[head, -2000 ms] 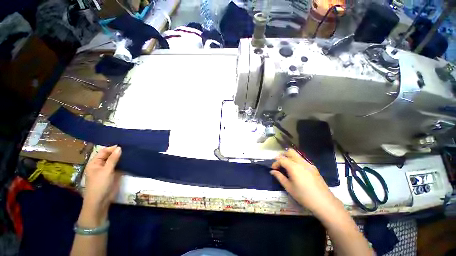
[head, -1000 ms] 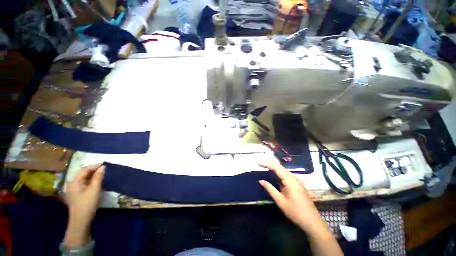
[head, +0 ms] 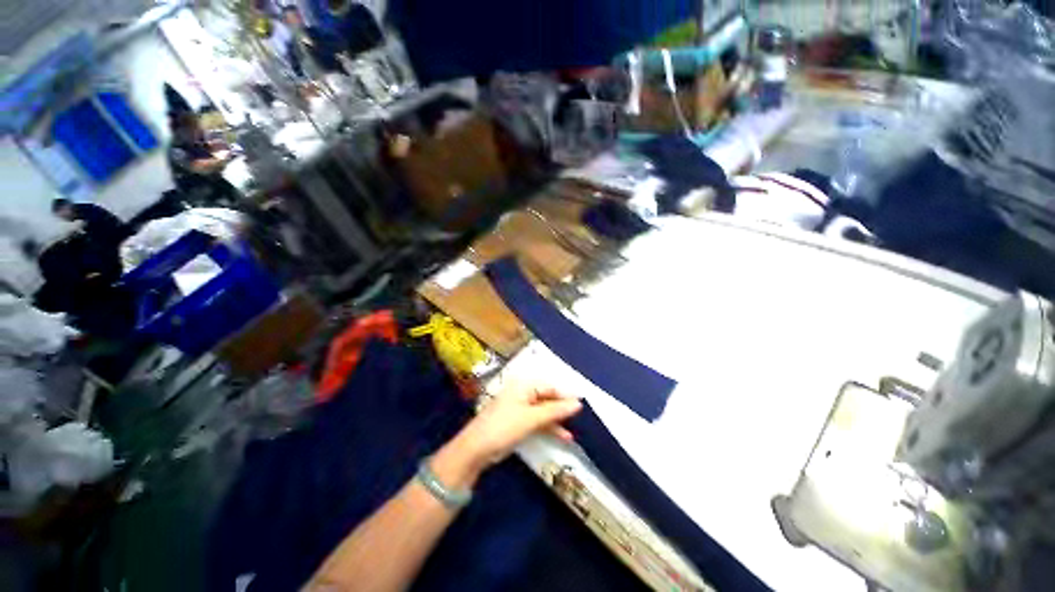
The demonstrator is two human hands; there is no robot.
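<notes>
My left hand (head: 526, 423) pinches the upper end of a long navy strip (head: 648, 495) at the table's front edge. The strip runs down along the edge and out of the picture at the bottom. My right hand is not in the picture. A second, shorter navy strip (head: 575, 343) lies flat, its far end on brown cardboard (head: 526, 249) and its near end on the white table (head: 729, 312). The machine (head: 983, 393) is cut off at the right, with its needle plate (head: 862, 486) partly visible.
A heap of navy garments (head: 347, 497) lies left of the table, with red (head: 353, 347) and yellow (head: 449, 343) bags beside it. A blue crate (head: 203, 289) stands farther left. White and navy garments (head: 792, 199) lie behind the table. People (head: 197, 156) are at the upper left.
The view has swung left, so the phone, the shears and my right hand have left the picture. My left hand still holds the long strip's end. The shorter strip still lies across cardboard and table.
</notes>
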